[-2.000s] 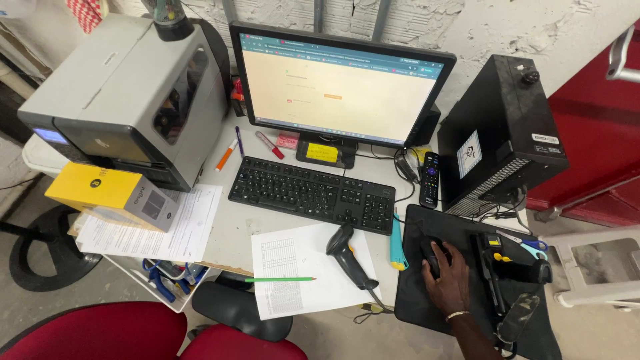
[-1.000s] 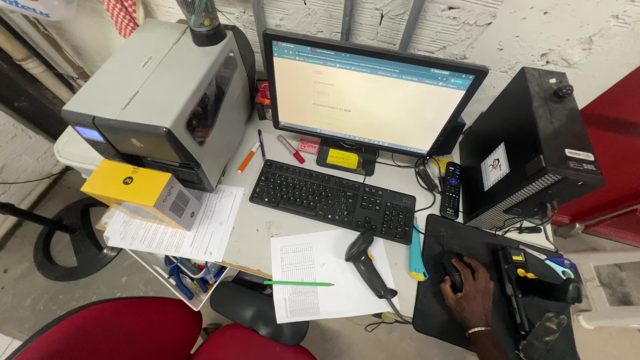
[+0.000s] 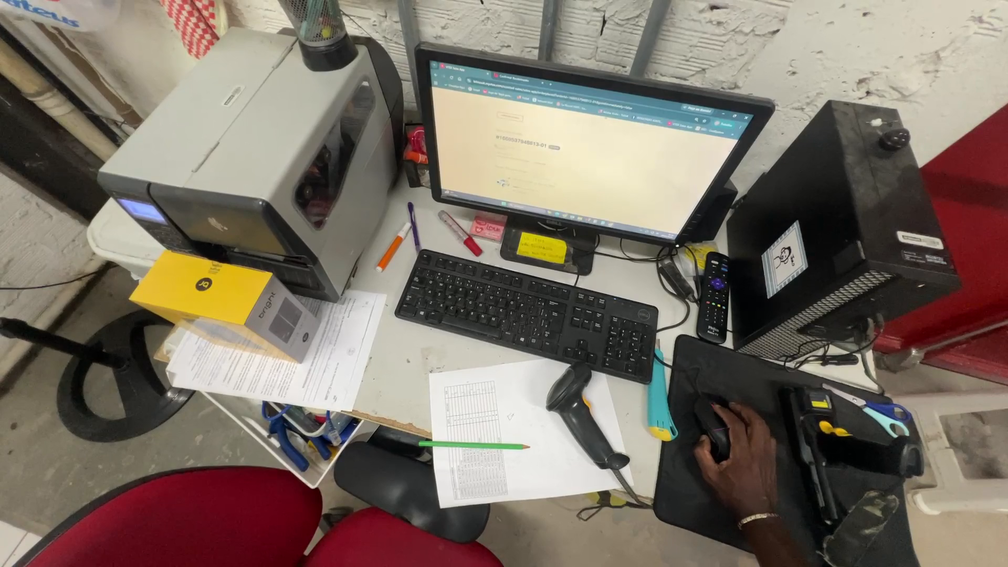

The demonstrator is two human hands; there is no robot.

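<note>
My right hand [image 3: 740, 457] rests on a black computer mouse [image 3: 713, 429], which lies on a black desk mat [image 3: 685, 488]. Right of the hand are a black handheld device [image 3: 815, 457] and scissors [image 3: 874, 409]. To its left lies a turquoise utility knife [image 3: 660, 394]. A black barcode scanner [image 3: 587, 421] and a green pencil [image 3: 472, 446] lie on a printed sheet [image 3: 543, 480], below the black keyboard [image 3: 524, 315]. A lit monitor [image 3: 583, 150] stands behind the keyboard. My left hand is out of view.
A grey label printer [image 3: 228, 142] stands at the left, with a yellow box [image 3: 213, 295] on papers [image 3: 354, 339] before it. A black computer tower [image 3: 843, 228] and a remote control [image 3: 713, 295] are at the right. Red chairs [image 3: 213, 512] stand at the desk's front edge.
The page on the monitor has changed. My right hand stays on the mouse. The view has shifted, so the desk things sit further right and lower than two seconds ago.
</note>
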